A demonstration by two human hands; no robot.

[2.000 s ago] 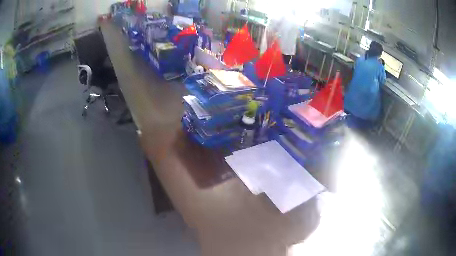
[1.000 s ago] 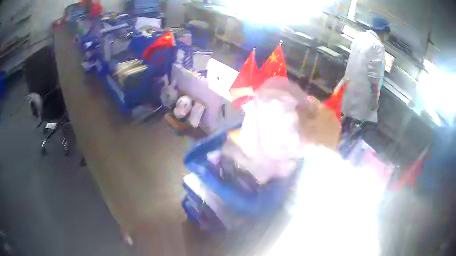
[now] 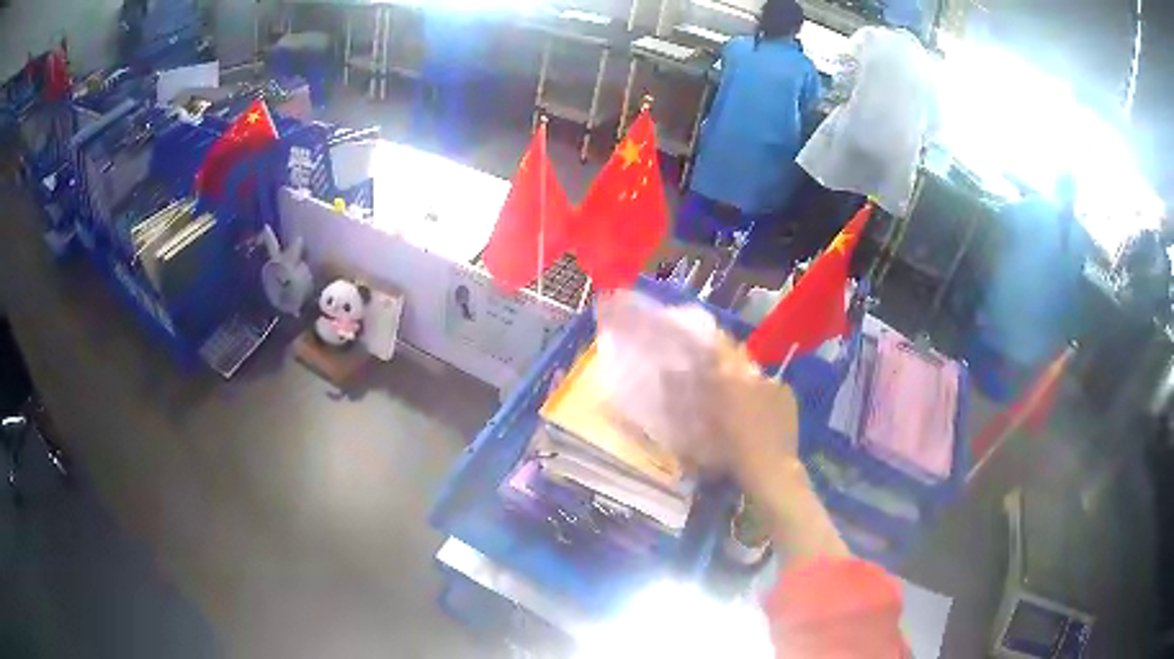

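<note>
My right hand [image 3: 749, 418], bare with an orange-red sleeve, reaches in from the bottom right. It is blurred and holds a pale pinkish, paper-like bundle [image 3: 650, 361] over the papers in a blue document tray [image 3: 483, 470]. Whether the bundle touches the papers is hard to tell. An orange-yellow envelope [image 3: 599, 418] lies on top of the paper stack [image 3: 618, 476] in that tray. My left hand is not in view.
Red desk flags [image 3: 624, 200] stand behind the tray. A panda figure [image 3: 343, 313] is on the brown table [image 3: 309, 476] at left. Pink sheets [image 3: 905, 406] lie in another blue tray. People in blue [image 3: 753, 122] and white [image 3: 875, 116] smocks stand behind. Glare covers the bottom middle.
The view has moved closer to the blue trays and flags. My right hand shows more clearly with its sleeve. A person in a blue smock now shows beside the one in white.
</note>
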